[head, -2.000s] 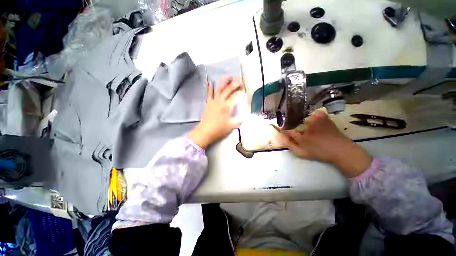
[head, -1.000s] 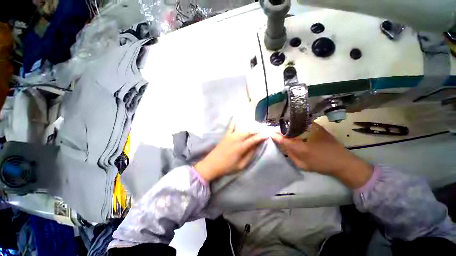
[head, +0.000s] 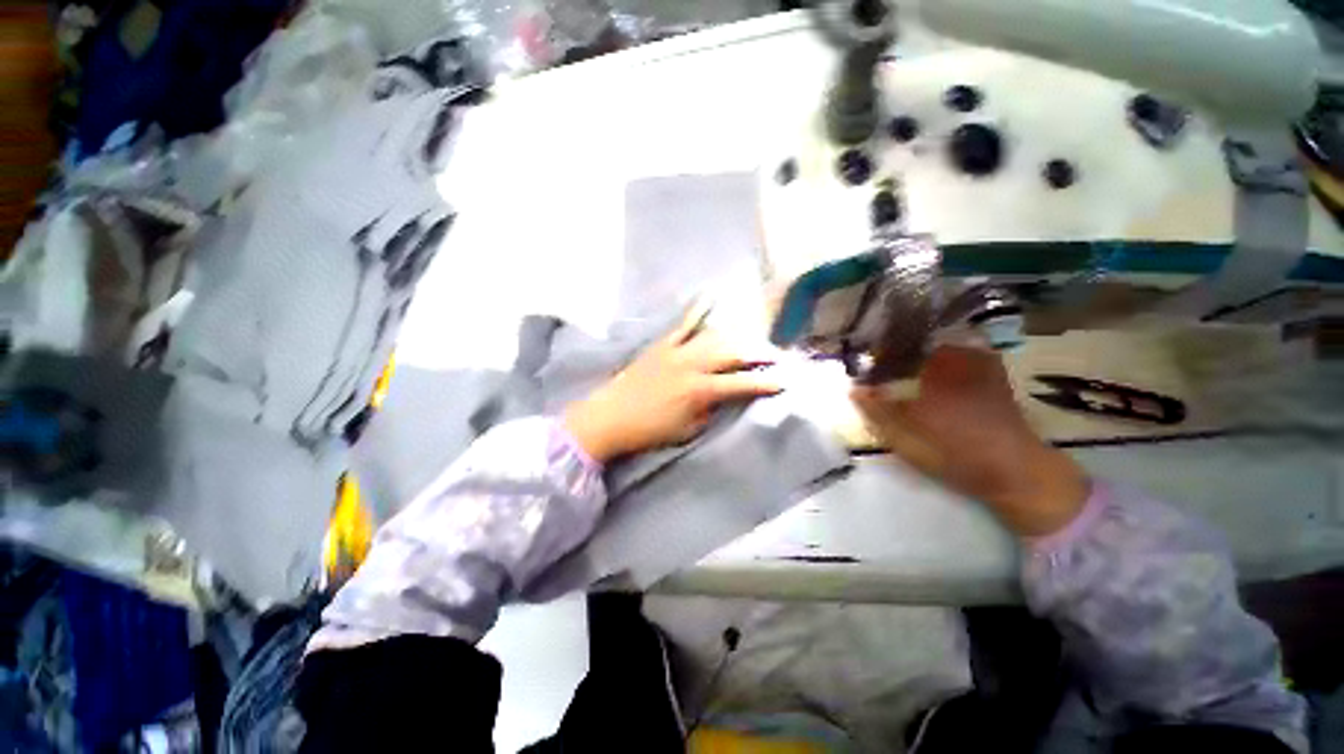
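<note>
A grey garment panel (head: pixel 752 494) lies on the white table, partly folded, and runs up to the bright needle area. A flat grey piece (head: pixel 690 236) extends behind it. My left hand (head: pixel 671 395) lies flat on the panel, fingers spread and pointing at the needle. My right hand (head: pixel 958 427) is just right of the needle area, fingers bent near the metal guard (head: pixel 907 309); whether its fingertips pinch cloth is hidden by glare and blur. The presser foot is lost in glare.
The cream machine head (head: pixel 1032 89) is at the upper right. Dark thread snips (head: pixel 1108 398) lie on the machine bed. A stack of grey cut panels (head: pixel 280 309) is at left, with a yellow item (head: pixel 350 523) at its edge. Clear plastic lies at the upper left.
From two seconds ago, the panel has moved from left of the needle to under it. Since one second ago, its front part has shifted left and my hands have moved slightly apart.
</note>
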